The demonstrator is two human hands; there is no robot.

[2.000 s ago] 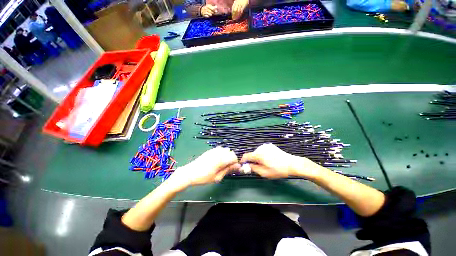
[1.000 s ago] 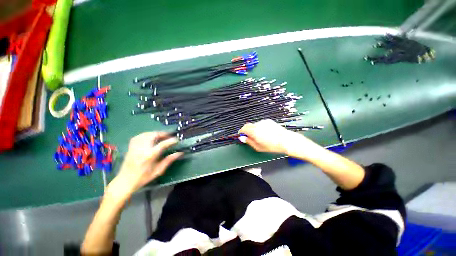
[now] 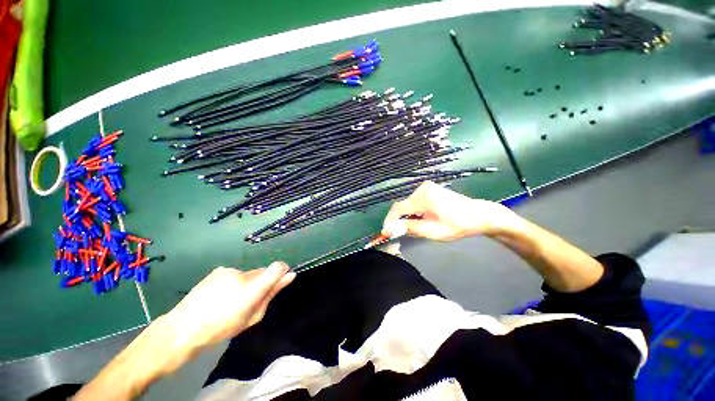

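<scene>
My left hand (image 3: 255, 291) pinches one end of a thin black cable (image 3: 333, 254) at the bench's front edge, over my lap. My right hand (image 3: 427, 216) holds its other end, where a bit of a red end piece (image 3: 378, 240) shows between the fingers; the rest is hidden. The large pile of black cables (image 3: 313, 153) lies just beyond my hands, with silver tips at its right. A small bundle of finished cables (image 3: 266, 91) with red-and-blue ends lies at its far side. A heap of red-and-blue end pieces (image 3: 94, 219) lies at left.
A pale tape roll (image 3: 48, 171) lies beside the heap, near a yellow-green roll (image 3: 29, 86) and the red bin's edge (image 3: 9, 47). A single black cable (image 3: 490, 113) crosses the bench at right. Beyond it are small black bits (image 3: 572, 113) and another cable bundle (image 3: 615, 33).
My left hand, open a second ago, now grips a cable end. Both hands hold the cable stretched at the bench edge, nearer my body. The view has shifted to the right and down.
</scene>
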